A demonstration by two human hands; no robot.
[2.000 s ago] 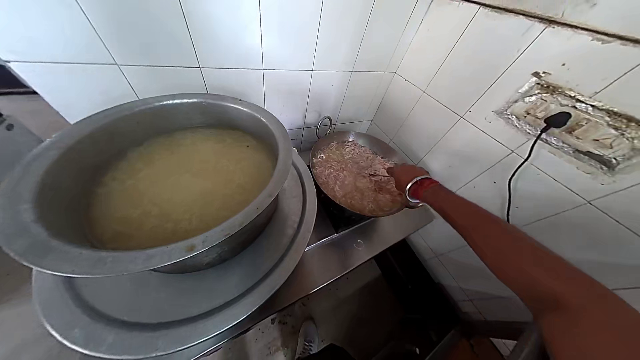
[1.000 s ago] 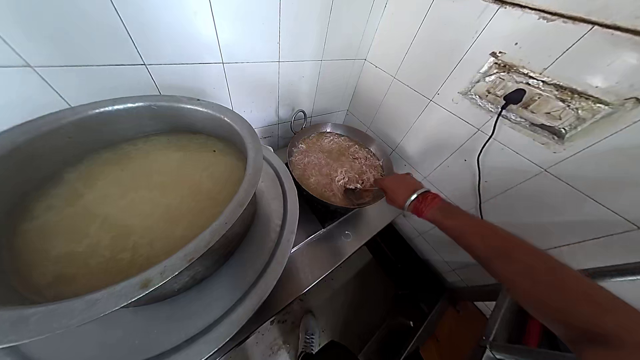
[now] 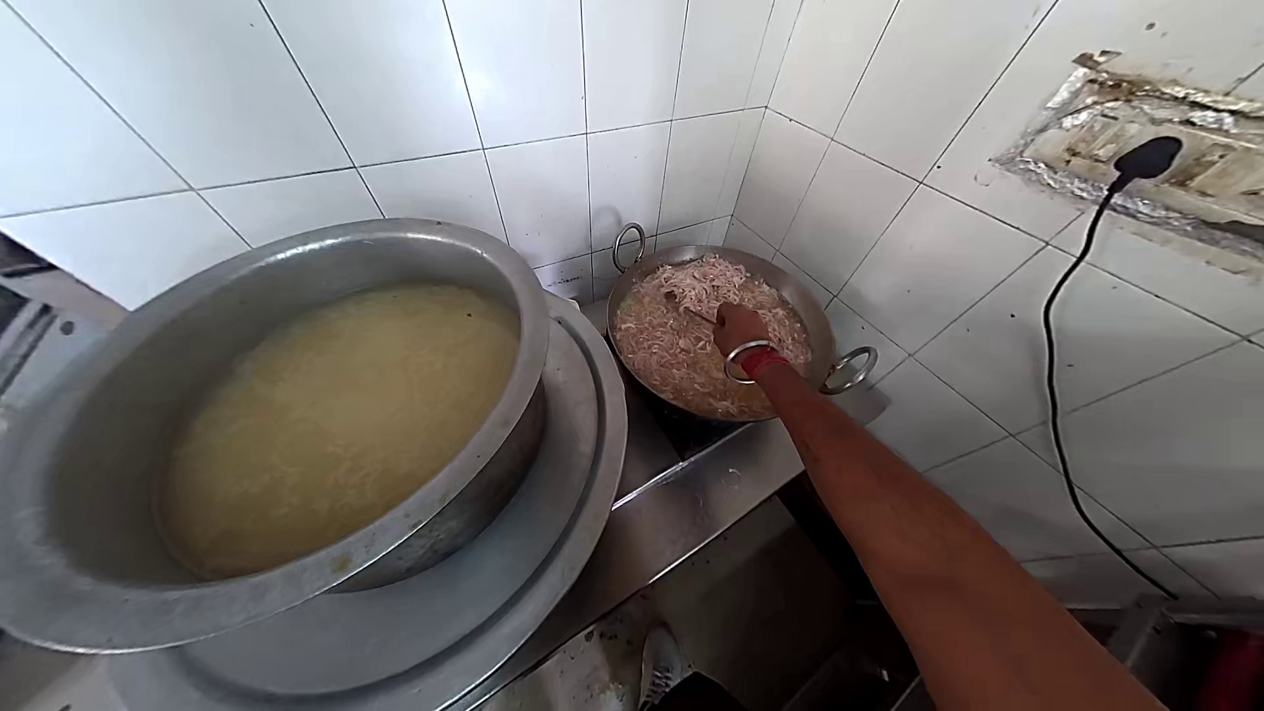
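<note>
My right hand (image 3: pixel 741 330), with a metal bangle and red thread at its wrist, grips the handle of a metal utensil over a round two-handled metal pan (image 3: pixel 825 341). The utensil's far end (image 3: pixel 673 297) sits in the pan, partly sunk in pinkish shredded food (image 3: pixel 657 346) with liquid around it; its shape is unclear. To the left stands a wide metal pot (image 3: pixel 523 296) holding cloudy yellowish liquid (image 3: pixel 365 395), above a large round metal lid or tray (image 3: pixel 583 474). My left hand is out of view.
The pan stands on a steel counter or stove (image 3: pixel 691 504) in a white-tiled corner. On the right wall, a black plug (image 3: pixel 1147 158) with a hanging cable (image 3: pixel 1053 385) sits in a worn socket box. A shoe (image 3: pixel 660 664) shows on the floor below.
My right hand has moved from the pan's near right edge to over its middle. The utensil's end is now farther left in the food. The view has shifted somewhat.
</note>
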